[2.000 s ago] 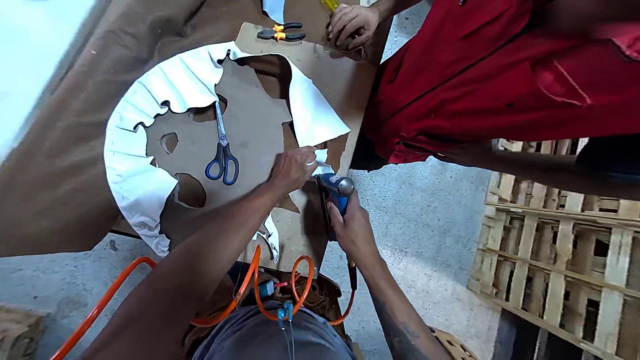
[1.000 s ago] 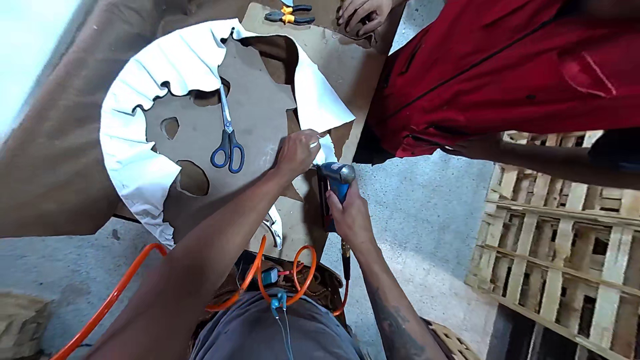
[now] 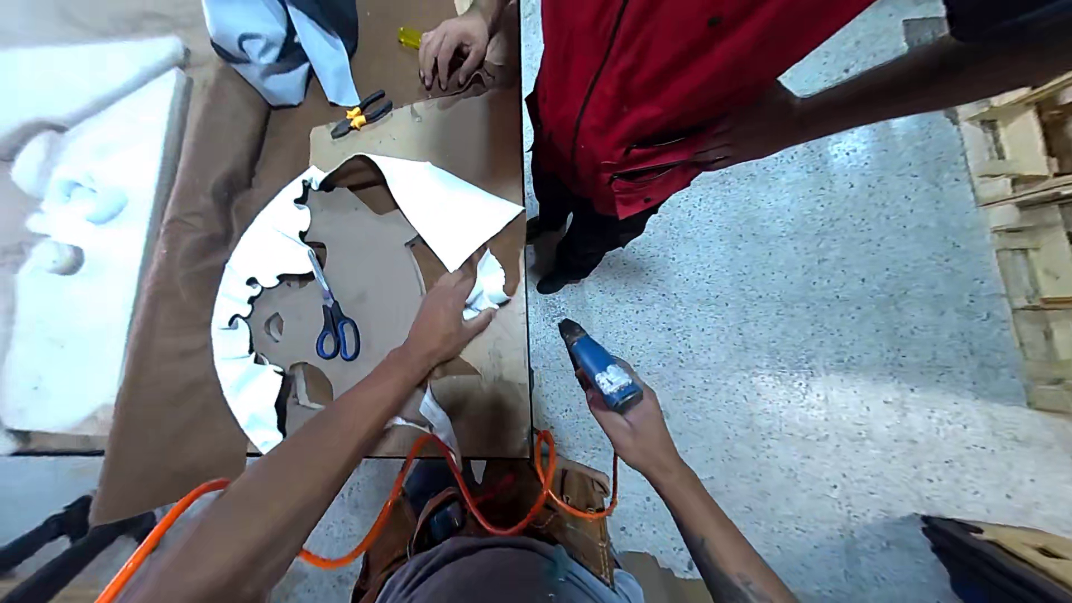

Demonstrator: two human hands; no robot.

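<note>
My right hand [image 3: 630, 419] grips a blue pneumatic staple gun [image 3: 605, 368], held over the floor just right of the table edge. My left hand [image 3: 444, 322] rests with spread fingers on white upholstery material [image 3: 490, 283] near the table's right edge. A curved band of gathered white material [image 3: 239, 327] runs around the left of a brown cut-out panel [image 3: 368, 243]; its wide pointed flap [image 3: 448, 209] lies above my left hand. Scissors with blue and black handles [image 3: 337, 331] lie on the panel. Whether my left fingers pinch the material is unclear.
Black and yellow pliers [image 3: 362, 115] lie at the table's far side, near a co-worker's hand [image 3: 456, 50] and a yellow handle [image 3: 409, 38]. The co-worker in red stands at the right edge. An orange air hose [image 3: 368, 553] loops before me. Wooden pallets [image 3: 1026, 234] stand right.
My right hand has moved the staple gun away from the white material, to the right beyond the table edge. My left hand stays at the material. The view has shifted, showing more of the table's left.
</note>
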